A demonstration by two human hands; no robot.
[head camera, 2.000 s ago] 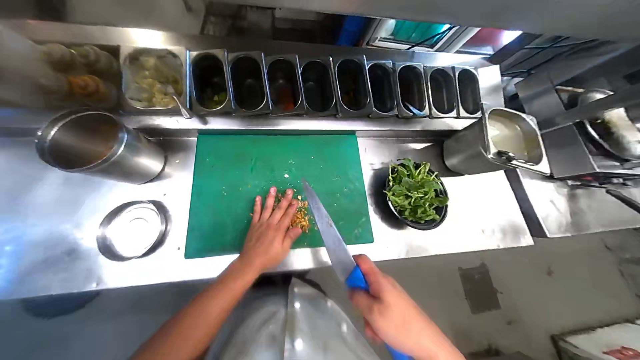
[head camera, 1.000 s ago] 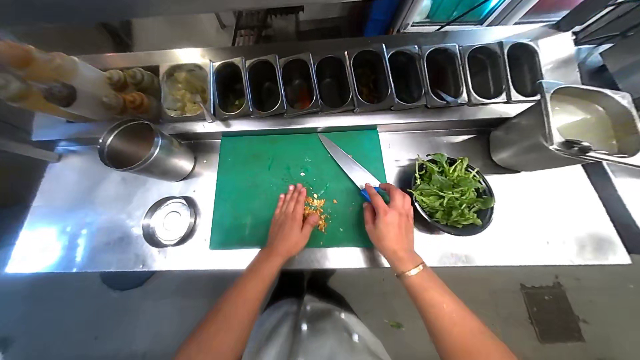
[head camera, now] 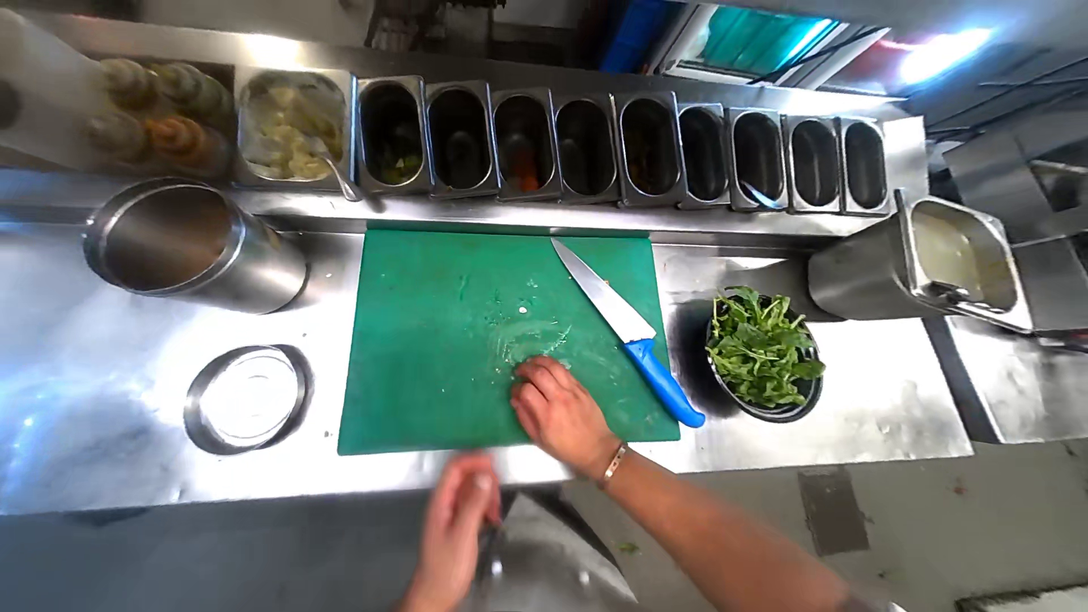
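Note:
A green cutting board [head camera: 425, 340] lies on the steel counter, with small white bits scattered near its middle. A chef's knife with a blue handle [head camera: 663, 382] rests untouched along the board's right side, blade tip toward the back. My right hand [head camera: 557, 412], with a bracelet at the wrist, touches the board near its front edge, fingers curled; what lies under them is hidden. Just off the board's front edge, my left hand [head camera: 463, 501] is blurred and partly curled, and its palm side cannot be made out. Right of the board stands a black bowl of leafy greens [head camera: 761, 348].
Several steel inserts [head camera: 646, 149] line the back ledge, one holding pale food with a spoon [head camera: 336, 170]. A tall steel container [head camera: 246, 263] and a round metal dish [head camera: 248, 398] are at left. At right stands a steel container of liquid [head camera: 867, 263].
My right hand has let go of the knife and moved left onto the board. My left hand has come off the board toward me. The chopped orange-brown pile no longer shows on the board.

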